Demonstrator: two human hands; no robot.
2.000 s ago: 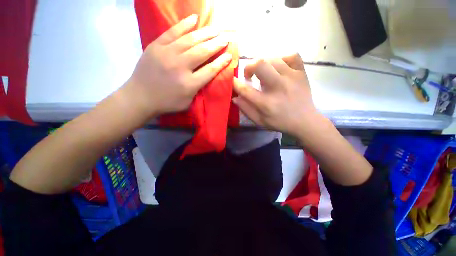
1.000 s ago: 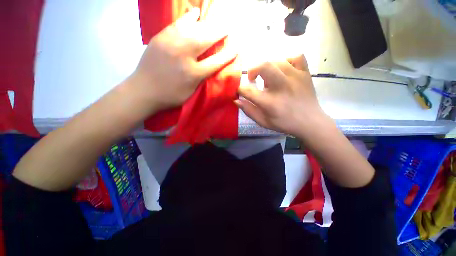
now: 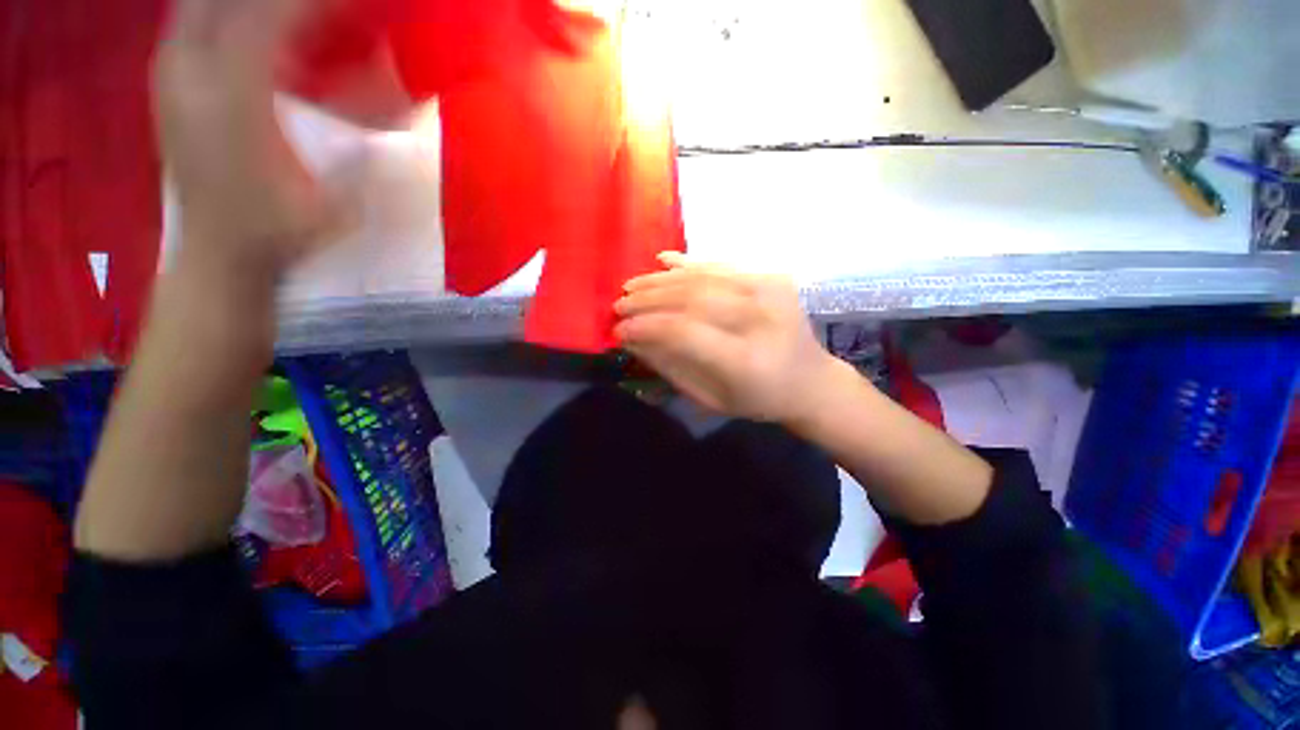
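Note:
A red cut piece [image 3: 520, 178] lies on the white table, washed out by glare along its upper right. Its lower end hangs over the ribbed front edge. My right hand [image 3: 727, 335] is at its lower right edge, fingers together and fingertips on the cloth. My left hand [image 3: 228, 129] is blurred at the upper left, beside bunched, blurred red cloth; its fingers are unclear, so I cannot tell whether it grips anything. A stack of red panels [image 3: 71, 186] lies at the table's left, partly behind my left hand.
A flat black rectangle [image 3: 984, 50] lies at the upper right. Snips with a yellow-green handle [image 3: 1192, 186] lie further right. Below the table are a left blue crate [image 3: 374, 471] with red cloth and a clear bag, and a right blue crate [image 3: 1176, 471].
My left hand has left the middle of the cloth and moved left and up. My right hand has moved down to the cloth's lower edge. The dark foot-like part at the top is out of view.

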